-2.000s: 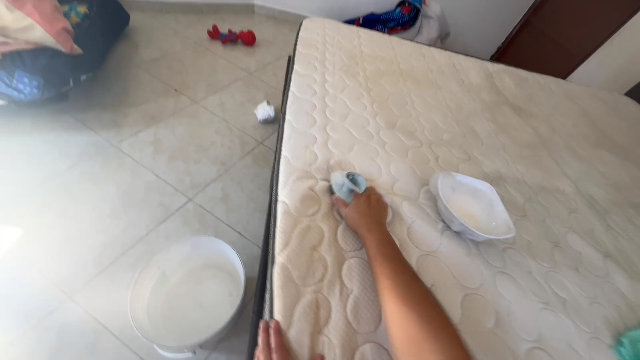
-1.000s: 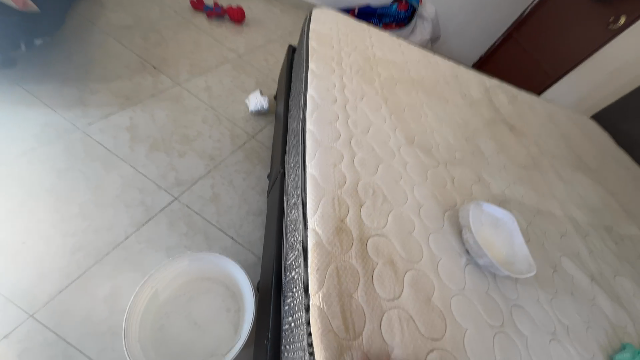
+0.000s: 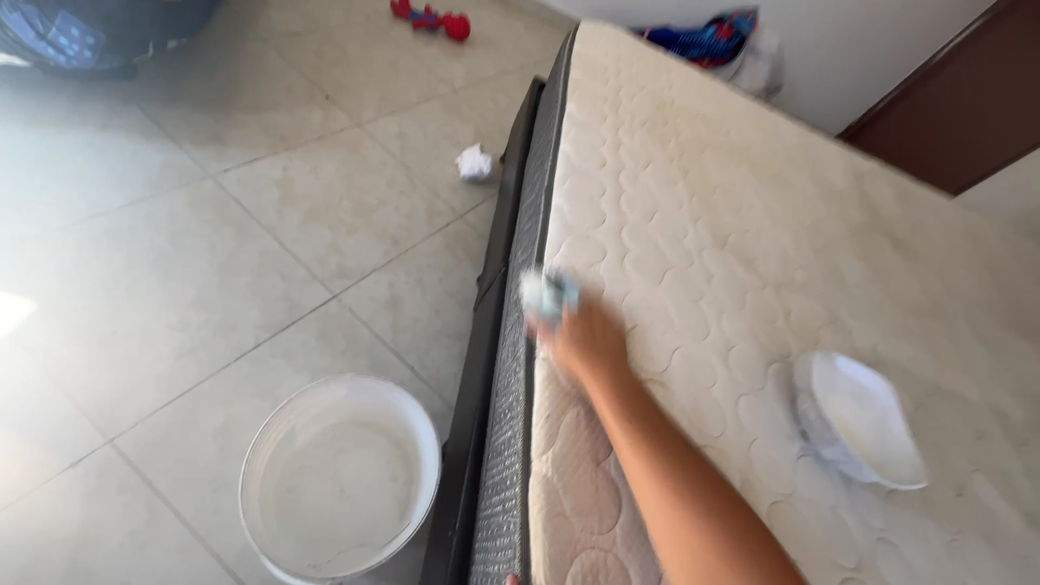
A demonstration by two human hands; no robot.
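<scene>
My right hand (image 3: 587,337), blurred, grips a crumpled pale blue and white cloth (image 3: 549,294) at the left edge of a cream quilted mattress (image 3: 650,236). A fingertip of my left hand (image 3: 512,580) shows at the bottom edge by the mattress's grey side; the rest of that hand is hidden. To the right of my right forearm, a white plastic bowl (image 3: 868,418) rests on the mattress, with something pale inside. On the tiled floor to the left stands a round white tub (image 3: 337,479) that seems to hold liquid.
A dark bed frame (image 3: 487,349) runs along the mattress side. On the floor lie a crumpled white item (image 3: 474,163) and a red and blue toy (image 3: 431,19). A dark blue bundle (image 3: 106,32) is at the upper left. Patterned blue and red fabric (image 3: 711,39) sits beyond the mattress's far edge.
One second ago neither the right forearm nor the cloth was in view; now the right hand is at the mattress's left edge with the cloth. Two seconds ago it was farther in on the top.
</scene>
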